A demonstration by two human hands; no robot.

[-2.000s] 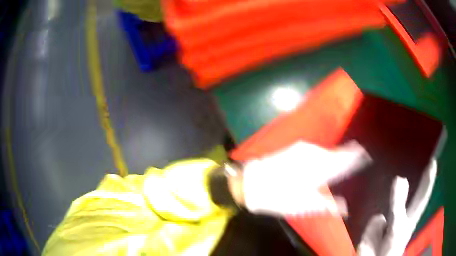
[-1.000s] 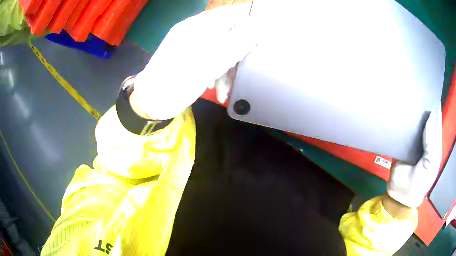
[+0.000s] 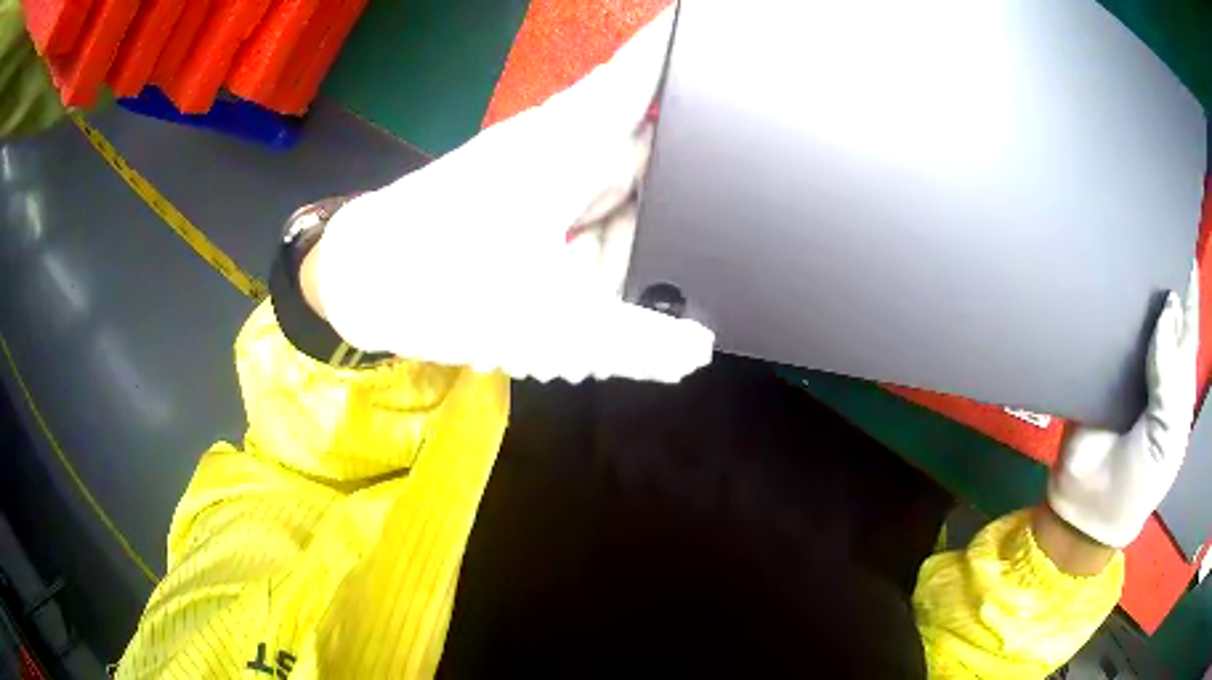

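A tablet (image 3: 917,213) is held up in front of me with its plain grey metal back towards the camera. Its round dark camera is at the lower left corner, partly covered by my thumb. My left hand (image 3: 492,253), in a white glove, holds the tablet's left side. My right hand (image 3: 1143,438), also in a white glove, grips its lower right corner, the thumb on the back and the other fingers hidden behind. An orange-red foam pad (image 3: 558,60) lies beneath, mostly hidden by the tablet.
A stack of orange-red foam pads (image 3: 200,47) stands at the upper left, with a blue item (image 3: 219,117) below it. The green bench (image 3: 425,67) shows between stack and pad. Part of another grey slab (image 3: 1190,492) is at the right edge. A yellow line crosses the grey floor at left.
Two seconds ago the tablet lay low with its dark face up; it is now raised, back showing. Over the last second, my left thumb has moved onto the corner by the camera.
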